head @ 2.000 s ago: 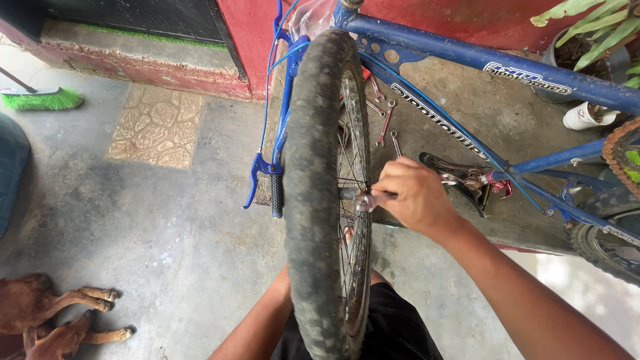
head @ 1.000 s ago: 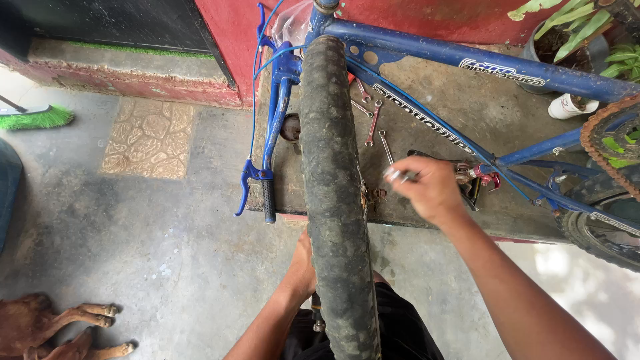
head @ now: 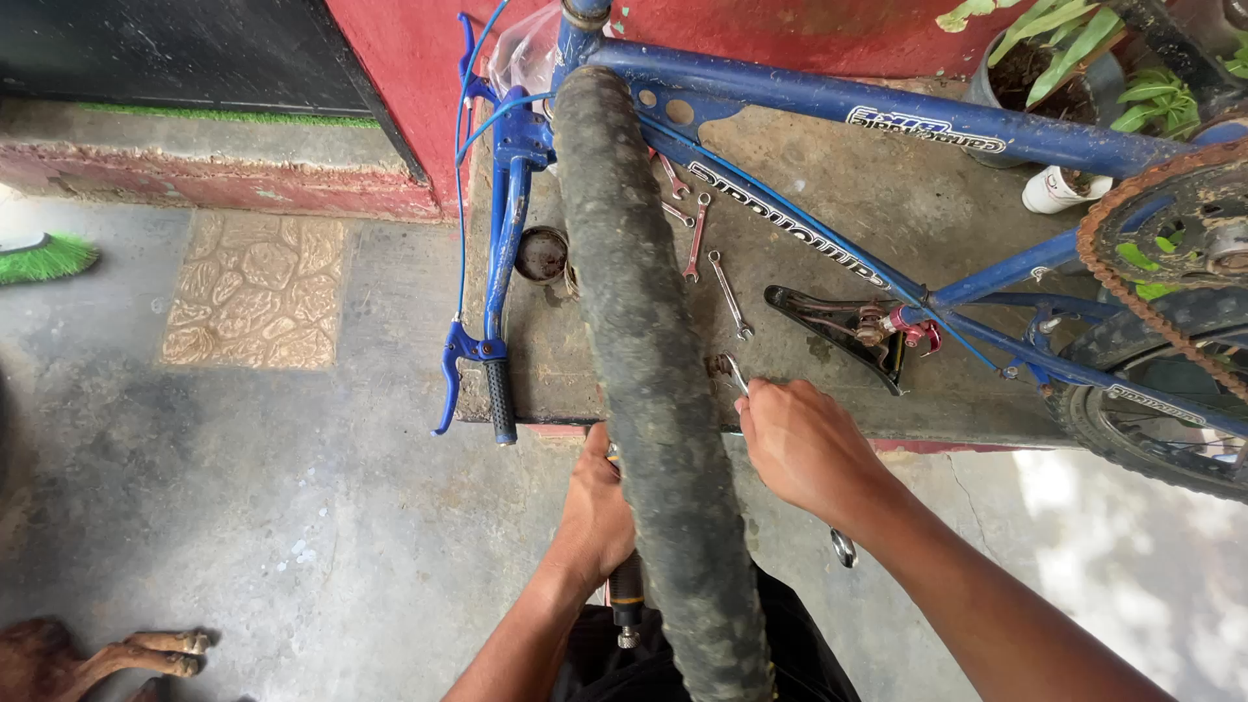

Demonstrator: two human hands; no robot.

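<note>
A bicycle wheel with a worn black tyre (head: 643, 341) stands upright between my hands. My left hand (head: 597, 512), partly hidden behind the tyre, is closed around a dark-handled tool (head: 627, 590) with yellow bands and a metal tip. On the other side, my right hand (head: 804, 439) grips a silver wrench (head: 844, 548); its ends show beyond the fingers and below the wrist. Several spanners, including a combination wrench (head: 731, 295), lie on the concrete ledge. A black bicycle saddle (head: 837, 327) rests there, with the blue bicycle frame (head: 760, 83) upside down.
Blue handlebars (head: 502, 234) with a brake lever (head: 450, 380) stand left of the tyre, beside a small round container (head: 541, 253). A potted plant (head: 1048, 78) and a white cup (head: 1063, 190) are at upper right. A brown dog's legs (head: 146, 653) and a green broom (head: 49, 258) are at left.
My right hand, at the wheel's hub two seconds ago, has moved away from it and down with the wrench. The wheel has turned so that its spokes no longer show.
</note>
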